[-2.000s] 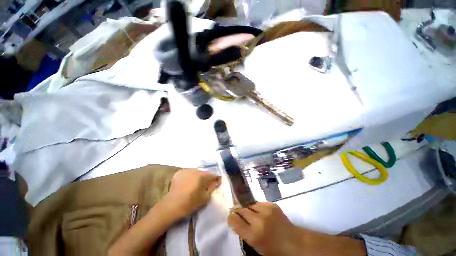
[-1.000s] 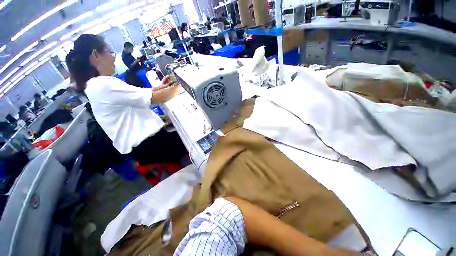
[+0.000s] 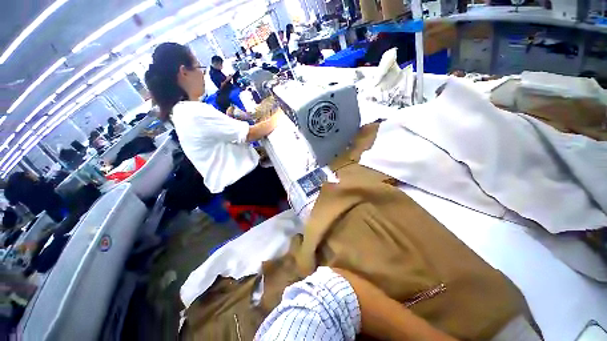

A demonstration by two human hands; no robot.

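Note:
The brown garment (image 3: 373, 226) lies spread over the white table in front of me, with folds. A short metallic zipper (image 3: 426, 293) shows on it at the lower right. Off-white panels (image 3: 432, 150) are heaped behind and to its right. My left forearm, in a striped sleeve (image 3: 309, 310), reaches across the garment to the lower right. Its hand is cut off by the bottom edge. My right hand is out of the picture.
A grey sewing machine head with a round vent (image 3: 324, 118) stands beyond the garment. A person in a white top (image 3: 209, 143) sits at the left, working there. A grey panel (image 3: 86, 260) stands at the left. More cloth (image 3: 552, 100) lies at the back right.
The view has swung left, away from the machine needle, keys and scissors. Both hands, seen near the needle two seconds ago, are now out of the frame.

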